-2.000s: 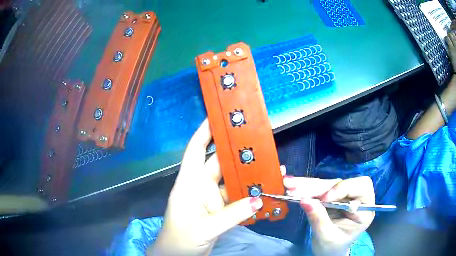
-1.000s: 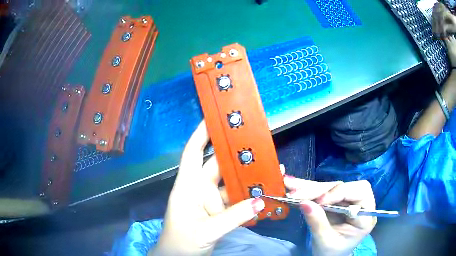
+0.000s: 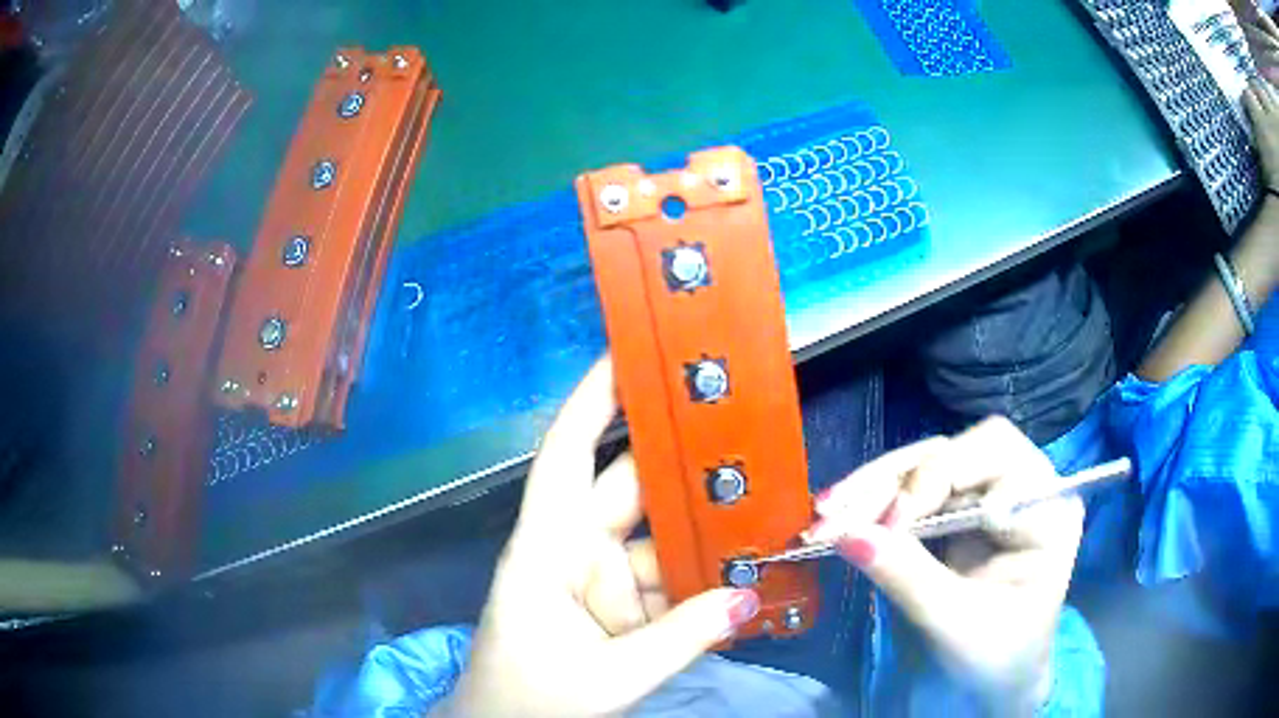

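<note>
My left hand [image 3: 575, 561] holds an orange-brown fixture [image 3: 722, 428] upright at the bench edge, its thumb near the lowest seat. Four round components with silver-grey centres sit in a row in the fixture; the top one [image 3: 686, 268] and the lowest one [image 3: 742, 572] have dark rims. My right hand [image 3: 968, 547] grips slim silver tweezers [image 3: 1059, 491] like a pen. The tweezer tip is at the lowest component. Whether a small piece is on the tip cannot be told.
Stacked fixtures [image 3: 323, 239] and another fixture [image 3: 176, 393] lie at left. A blue carrier sheet [image 3: 491, 309] with pale arcs lies behind my hands. A second blue sheet [image 3: 933, 35] and a dark tray [image 3: 1185, 119] are farther back. Another person's arm [image 3: 1206, 330] is at right.
The fixture has moved slightly right and down and is more upright. My right hand has lifted the rear of the tweezers, so they now slope down towards the lowest component.
</note>
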